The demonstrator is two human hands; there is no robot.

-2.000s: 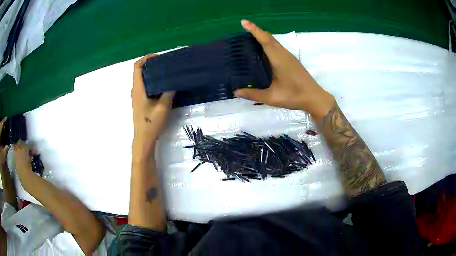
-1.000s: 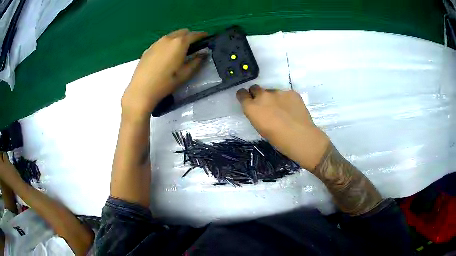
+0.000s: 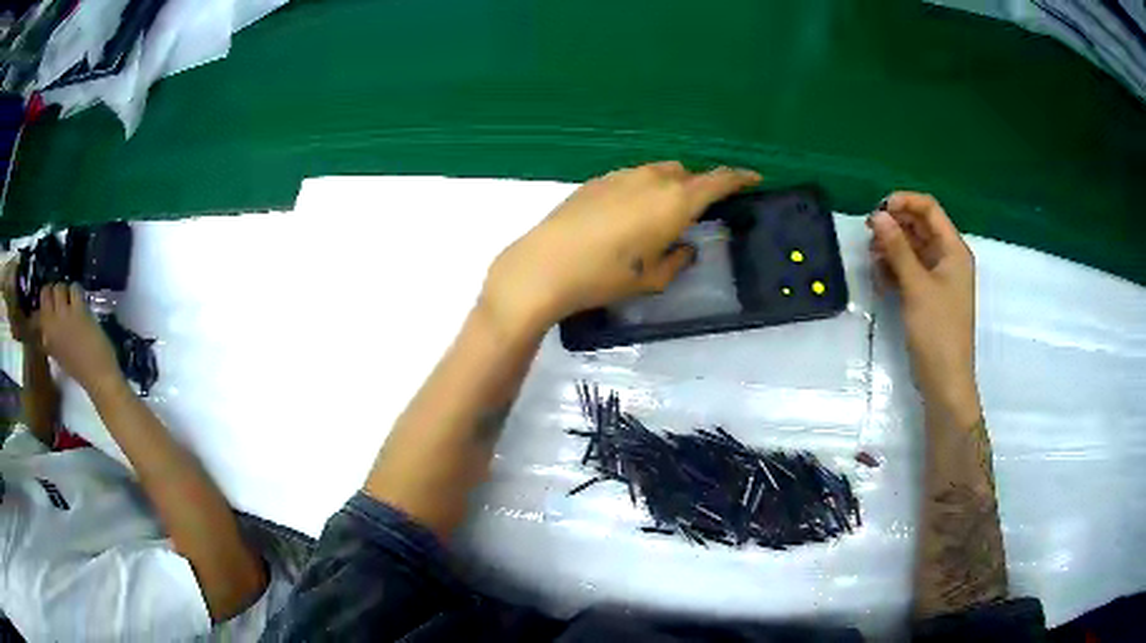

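A black phone frame (image 3: 785,270) with a large window and three yellow dots on its solid right end lies on the white foam sheet (image 3: 365,327), near its far edge. My left hand (image 3: 603,239) grips the frame's left part, thumb in the window, fingers over the far edge, hiding much of that end. My right hand (image 3: 927,258) is raised to the right of the frame, apart from it, fingertips pinched with a tiny dark piece showing between them; its shape is too small to tell. A heap of black strips (image 3: 729,490) lies nearer my body.
The green belt (image 3: 566,88) runs beyond the sheet. At the left, another person's hands (image 3: 76,333) work at a black block (image 3: 103,255) beside a small dark heap (image 3: 135,357). White packing sheets (image 3: 157,50) lie at the far left. A tiny reddish piece (image 3: 867,460) lies by the strips.
The thick black block held in both hands has gone from view; a single frame lies under my left hand. My right hand has moved right and away from me. The camera view has shifted.
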